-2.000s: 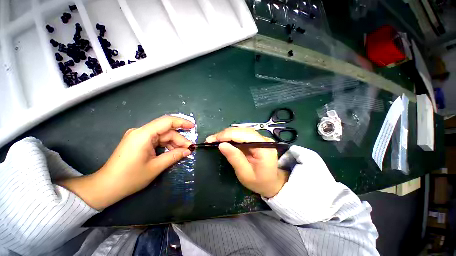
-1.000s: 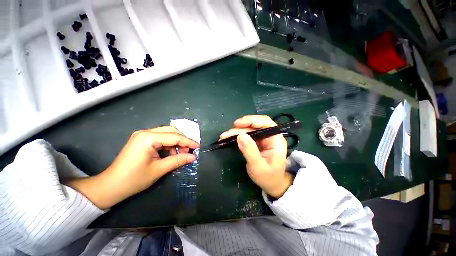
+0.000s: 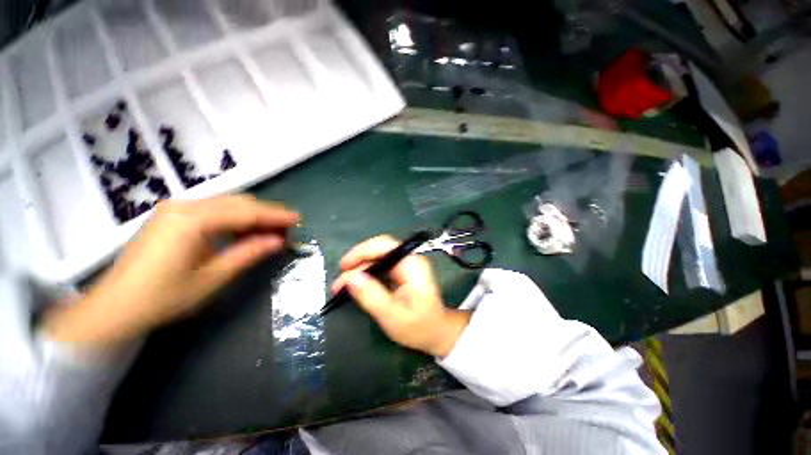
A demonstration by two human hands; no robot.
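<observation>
My left hand point(image 3: 191, 258) is raised between the white tray and the clear strip. It is blurred, with thumb and forefinger near each other; a small dark spot shows by the fingertips, but I cannot tell whether it is held. My right hand point(image 3: 396, 298) holds black tweezers point(image 3: 382, 265), tip pointing down-left at the right edge of the shiny clear strip point(image 3: 298, 302). The strip lies flat on the green bench top. Small black parts point(image 3: 133, 173) lie in cells of the white compartment tray point(image 3: 293, 98) at upper left.
Scissors point(image 3: 461, 240) with black loops lie just right of my right hand. Beyond are a roll of clear tape point(image 3: 550, 228), clear plastic sheets point(image 3: 471, 188), white strips point(image 3: 671, 227) and a red object point(image 3: 632, 84). A long beige bar point(image 3: 516, 131) lies behind.
My left hand has moved left and up, off the strip, uncovering more of it. My right hand with the tweezers has moved left and down in view. The whole view has shifted.
</observation>
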